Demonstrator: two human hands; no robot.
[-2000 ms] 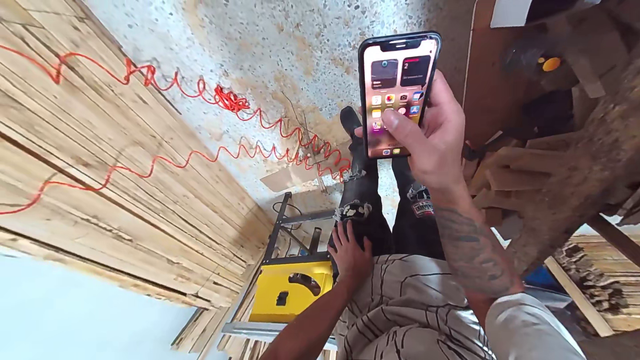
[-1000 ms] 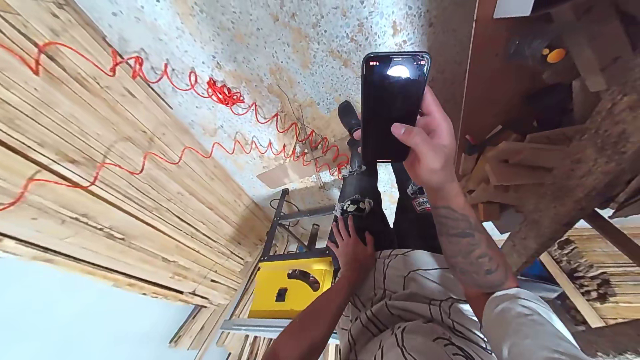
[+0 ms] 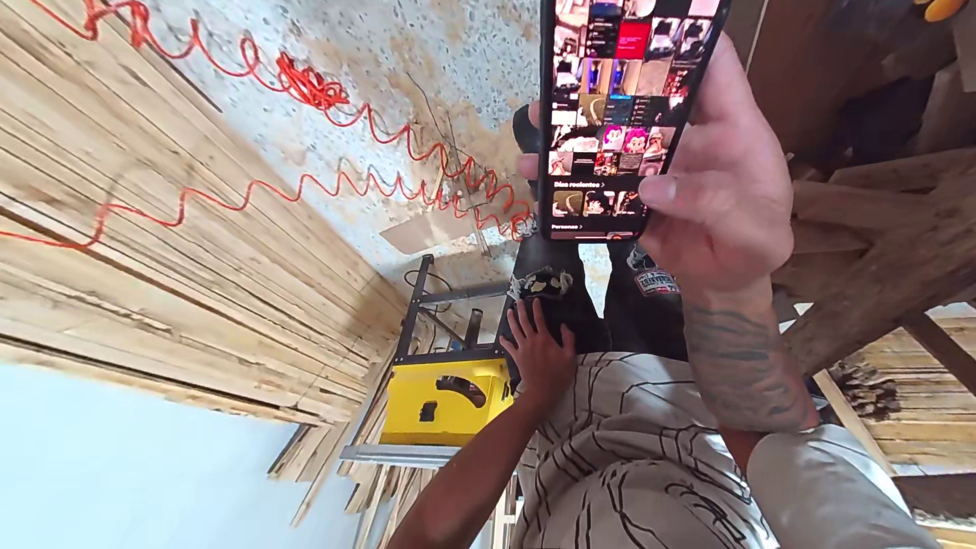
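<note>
My right hand (image 3: 724, 175) grips a black smartphone (image 3: 610, 122) at the top centre, its thumb on the lower right edge of the screen. A grid of small pictures lights the screen; the phone's top end is out of view. My left hand (image 3: 541, 347) lies with fingers spread on the thigh of my ripped black jeans (image 3: 553, 263), holding nothing. Just left of that hand is a yellow machine housing (image 3: 446, 400) with a curved black slot, on a dark metal frame (image 3: 415, 305).
Long wooden boards (image 3: 191, 229) are stacked along the left. Red coiled air hoses (image 3: 313, 88) stretch over the boards and the speckled floor (image 3: 457, 46). A piece of cardboard (image 3: 427, 232) lies on the floor. Rough timber (image 3: 900, 259) and more boards (image 3: 923, 412) stand at the right.
The phone screen has gone from a home screen, through a nearly black one, to a picture grid. The phone appears closer to the camera. My left hand has stayed on the thigh.
</note>
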